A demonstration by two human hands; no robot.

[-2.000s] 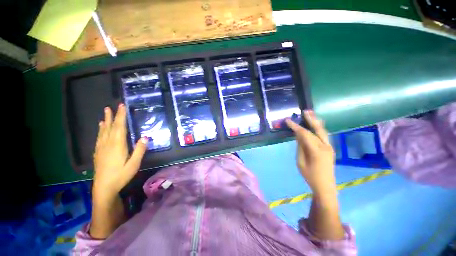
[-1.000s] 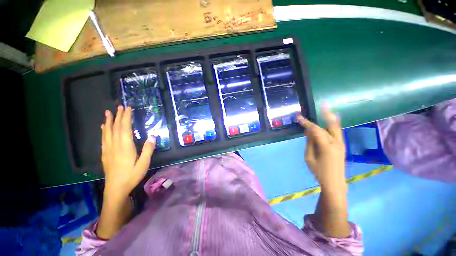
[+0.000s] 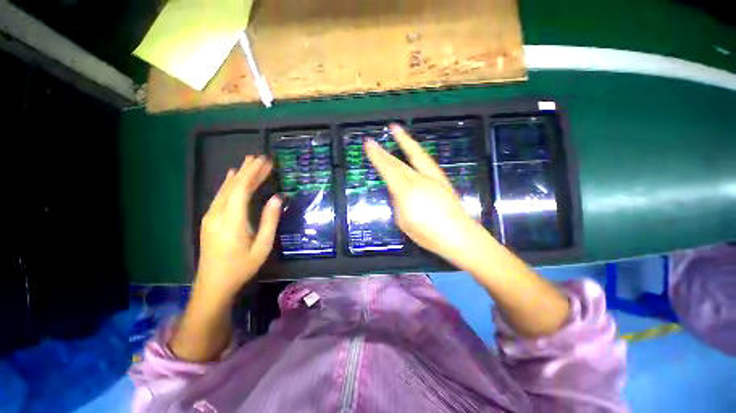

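Observation:
A long black phone tray (image 3: 371, 266) lies on the bench with several smartphones side by side and its leftmost slot empty. The leftmost phone (image 3: 308, 218) and the second phone (image 3: 373, 230) show green text lines on dark screens. The third phone (image 3: 452, 133) is partly hidden by my right hand; green text shows on it too. The rightmost phone (image 3: 524, 177) looks mostly dark, with glare. My right hand (image 3: 424, 202) is over the second and third phones, fingers apart, holding nothing. My left hand (image 3: 234, 226) is over the empty slot, fingers apart, its thumb beside the leftmost phone.
Behind the tray lies a wooden board (image 3: 363, 48) with a yellow paper (image 3: 194, 40) and a white pen (image 3: 256, 71) at its left. A white line (image 3: 629, 58) runs along the green bench. Another person's pink sleeve (image 3: 714, 290) is at the right edge.
My right hand has moved from the rightmost phone leftward over the middle phones. The red and blue areas on the screens are gone; green text shows on several. The view has shifted, with the tray further right.

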